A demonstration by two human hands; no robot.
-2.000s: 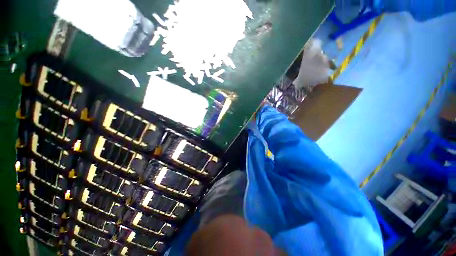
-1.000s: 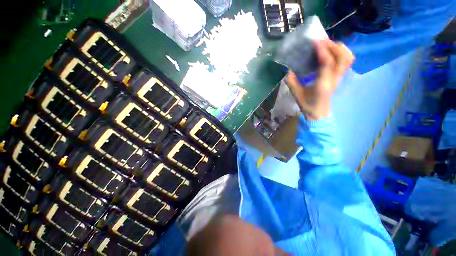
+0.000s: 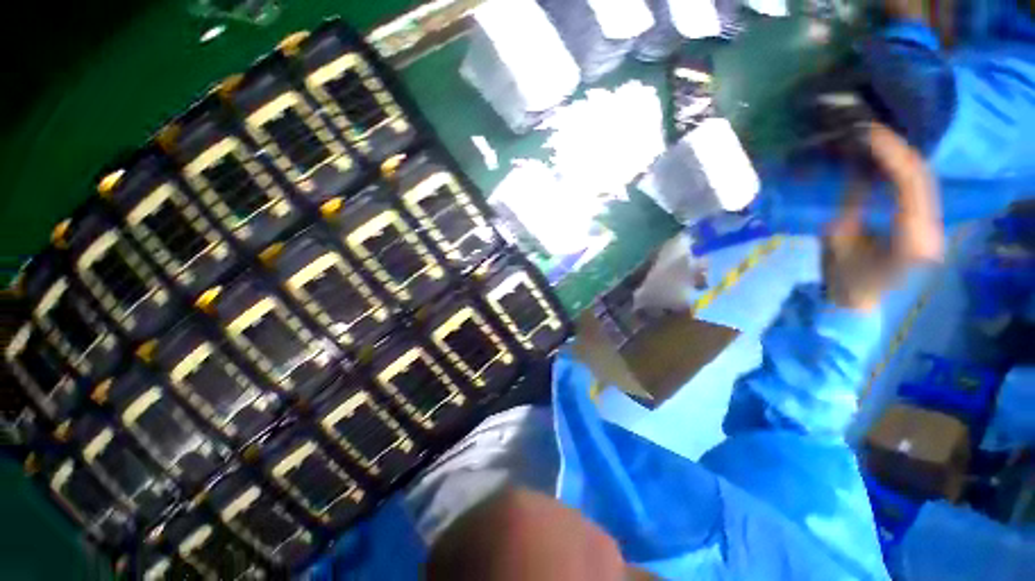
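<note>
A black blister tray (image 3: 369, 289) fills the left, with rows of dark phone units (image 3: 329, 289) showing pale gold outlines. My right hand (image 3: 891, 227) is raised at the right, blurred, with curved fingers; a dark blurred shape (image 3: 842, 114) is at its fingertips, and I cannot tell whether it is held. A grey block with a white face (image 3: 704, 170) rests at the bench edge, left of the hand. A bright heap of small white strips (image 3: 607, 136) lies between tray and block. My left hand is not in view.
White-topped stacks (image 3: 522, 62) line the top. Dark handsets (image 3: 690, 93) lie beside the heap. An open cardboard box (image 3: 675, 358) is below the bench edge. Another person's blue sleeve (image 3: 993, 114) is at upper right. A blurred skin-toned shape (image 3: 522, 539) is at the bottom edge.
The view has swung, shifting the tray and bench. My right hand, which held the grey-white block one second ago, has let it go at the bench edge and moved right.
</note>
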